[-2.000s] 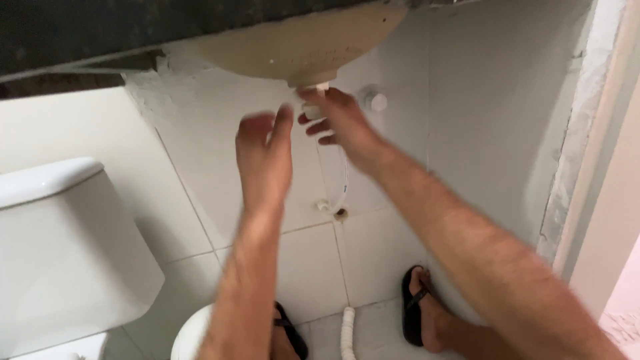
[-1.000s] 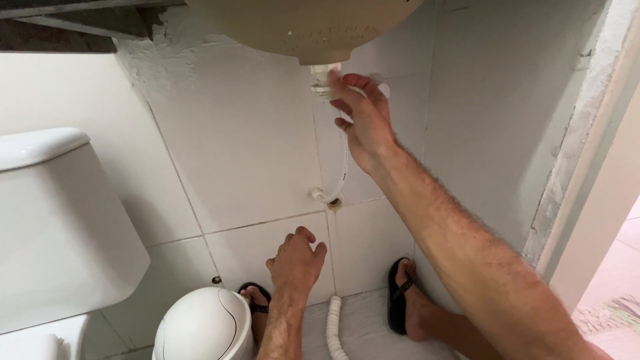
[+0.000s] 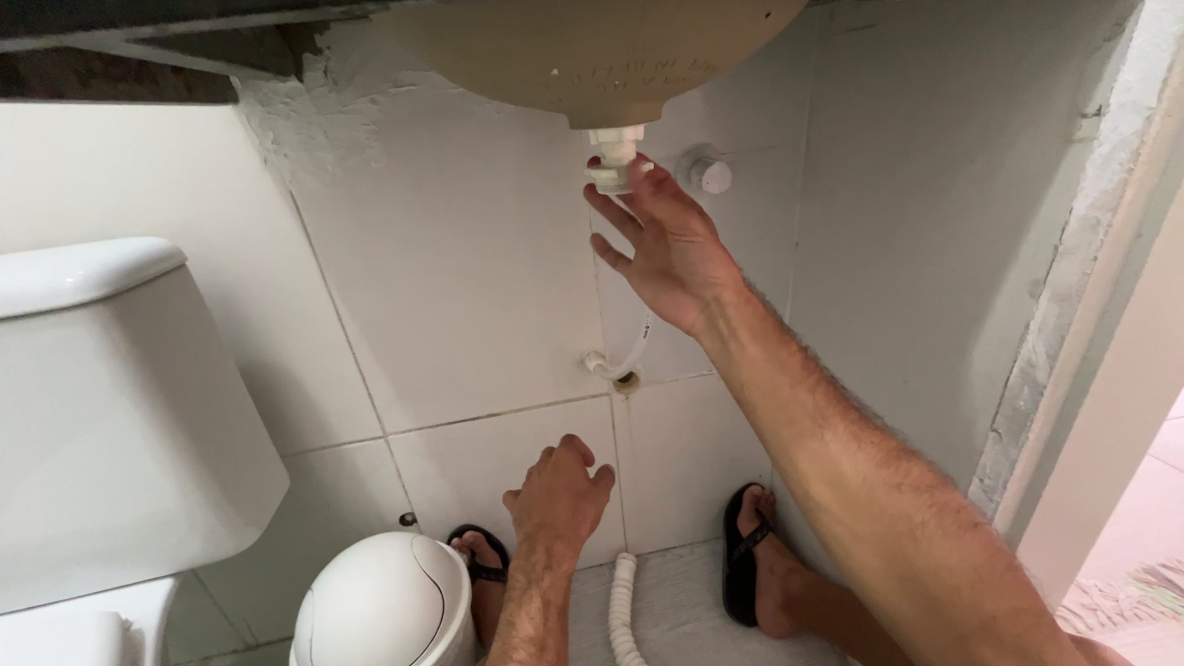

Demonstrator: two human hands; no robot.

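Under the beige sink basin (image 3: 610, 55), my right hand (image 3: 671, 236) has its thumb and fingers around the lower ring of the white plastic drain fitting (image 3: 614, 153). Its other fingers are spread. Lower down, my left hand (image 3: 560, 490) hangs in front of the wall tiles with its fingers curled and nothing seen in them. Behind my right hand, a thin white supply hose (image 3: 638, 347) runs down to an elbow on the wall, beside a round drain hole (image 3: 626, 381). A white corrugated drain hose (image 3: 623, 601) lies on the floor between my feet.
At the left stands a white toilet tank (image 3: 120, 407). A white swing-lid bin (image 3: 379, 601) is close to my left forearm. A round white valve knob (image 3: 710, 175) juts from the wall right of the drain fitting. The dark countertop (image 3: 185, 23) edge runs overhead.
My left hand has dropped from beside the drain fitting to low in front of the wall. My right hand has stayed at the fitting while its fingers shifted.
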